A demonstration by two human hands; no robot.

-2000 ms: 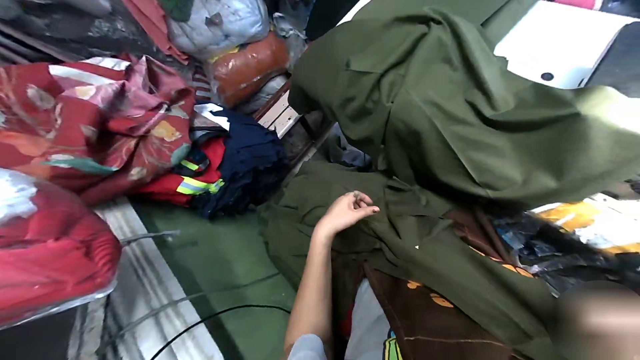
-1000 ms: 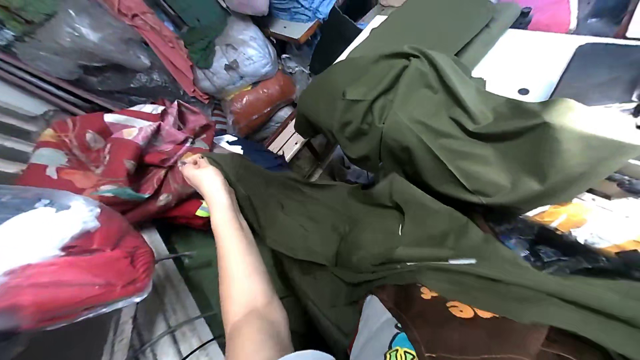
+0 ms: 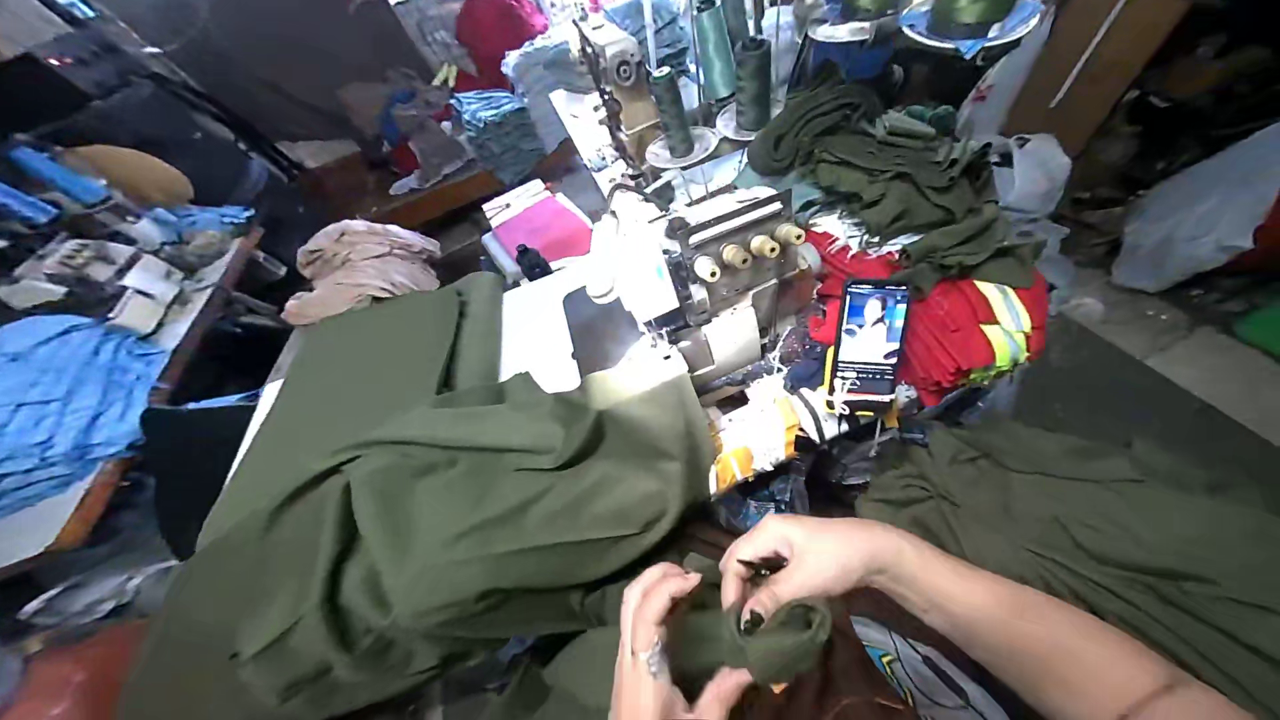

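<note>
Low in the head view, my left hand [image 3: 655, 640] and my right hand [image 3: 800, 565] are close together, both gripping a bunched part of olive green fabric [image 3: 790, 645]. A small dark object, not clear enough to name, shows between the fingers of my right hand. Just beyond the hands, a large olive green cloth [image 3: 480, 490] drapes over the sewing table's front. Its far edge lies under the lit needle area of an overlock sewing machine [image 3: 735, 270]. More olive fabric [image 3: 1090, 540] spreads to the right of my right forearm.
A phone [image 3: 868, 345] with a lit screen leans by red garments [image 3: 950, 335] with reflective strips. Dark green thread cones [image 3: 752, 80] stand behind the machine. Pink cloth [image 3: 360, 262] lies back left, and blue fabric [image 3: 75, 400] covers another table at far left.
The view has swung far to the right. One second ago one hand held the olive fabric out at the left beside red floral cloth; now both hands are together on olive fabric.
</note>
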